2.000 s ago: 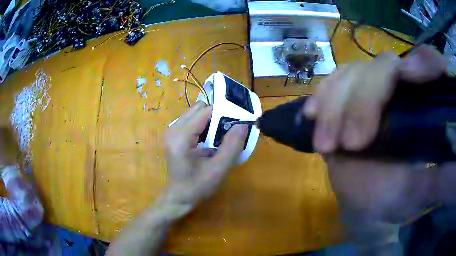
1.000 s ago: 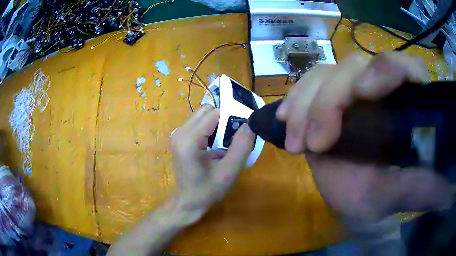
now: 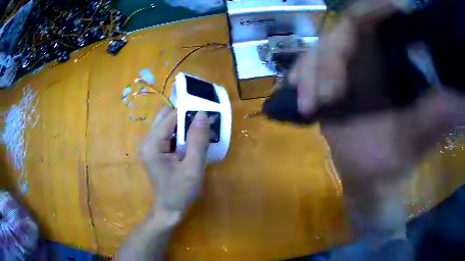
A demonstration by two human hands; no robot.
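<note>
A white camera housing (image 3: 222, 122) with two black windows is in front of me. My left hand (image 3: 176, 148) grips it from the left, its thumb pressing the black front module (image 3: 214, 126) in the lower window. Thin brown lead wires (image 3: 176, 66) trail from the housing's back. My right hand (image 3: 331, 76), blurred, holds the black electric screwdriver (image 3: 298, 104) right of the housing, apart from it. Its thin bit points left; whether a screw is on it, I cannot tell.
A silver-white screw feeder (image 3: 238, 51) stands at the far side. Dark cabled modules (image 3: 66, 30) lie heaped at far left, a pale stringy pile (image 3: 19, 132) at left, and bluish scraps (image 3: 146, 76) behind the housing. Another person's sleeve (image 3: 14, 219) shows at lower left.
The screwdriver has drawn back from the front module to the right, leaving a gap. The view has shifted, so the housing, left hand and feeder appear further left.
</note>
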